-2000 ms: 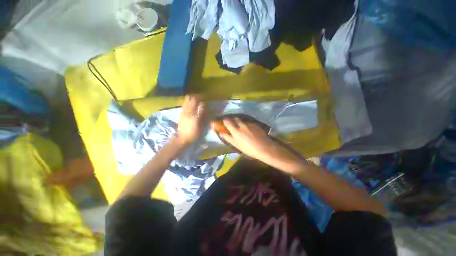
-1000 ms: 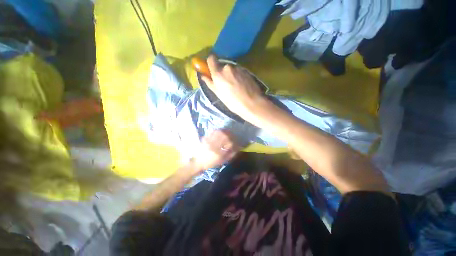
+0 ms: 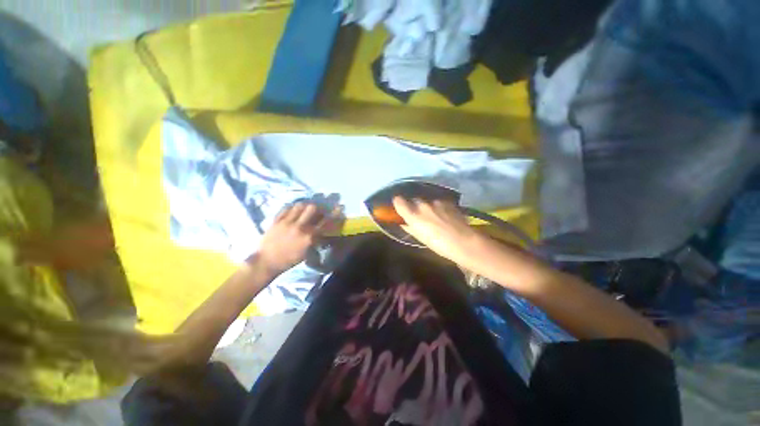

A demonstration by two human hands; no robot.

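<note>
A pale blue garment [image 3: 329, 162] lies across the yellow pressing pad [image 3: 133, 274]. Its narrow panel is flat in the middle and wrinkled towards the right end; its bulk is crumpled at the left. My right hand [image 3: 429, 223] is closed on the orange handle of the iron [image 3: 385, 213], which is at the near edge of the panel, its pointed end to the left. My left hand [image 3: 293, 233] is on the crumpled cloth at the near edge, left of the iron, with fingers bent over a fold. The iron's underside is hidden.
A blue board [image 3: 300, 62] lies on the far part of the pad. Pale blue garments [image 3: 412, 50] and dark cloth [image 3: 529, 33] are heaped at the far edge. A grey bundle [image 3: 658, 166] is at right, a yellow cloth [image 3: 33, 266] at left. A dark cord [image 3: 152, 65] lies far left.
The iron has moved from the crumpled left part to the near right of the panel. My left hand has moved left onto the near edge. The panel's middle looks smoother. The camera view has shifted.
</note>
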